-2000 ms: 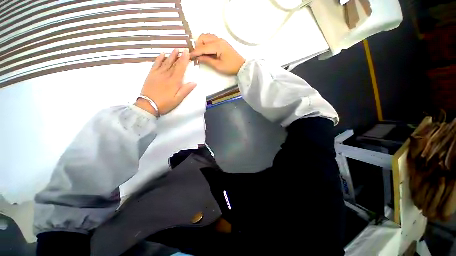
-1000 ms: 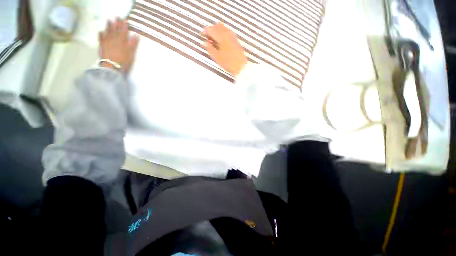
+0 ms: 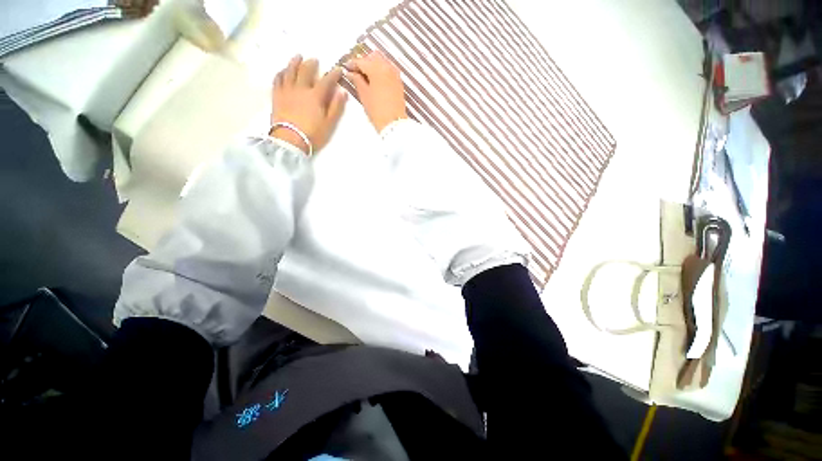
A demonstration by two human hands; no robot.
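Observation:
Narrow brown strips [image 3: 514, 117] lie in close parallel rows with white gaps on a large white sheet [image 3: 351, 243]. My left hand [image 3: 307, 101] lies on the sheet at the strips' near left corner, fingers spread, wrist in a white band. My right hand [image 3: 379, 84] is beside it at the same corner, its thumb and fingertips closed on the end of a brown strip. The fingertips of both hands nearly meet there. My right forearm covers part of the sheet.
A cream bag part with a looped handle [image 3: 622, 295] lies at the right, beside dark brown straps [image 3: 712, 270]. A red-and-white box [image 3: 744, 76] is at the far right. Cream material [image 3: 180, 117] is draped at the left, below a striped-edge stack [image 3: 54, 29].
The view has swung from the strips' right end to their left end. My right hand has moved left along the strips to their left corner, and my left hand now lies close beside it.

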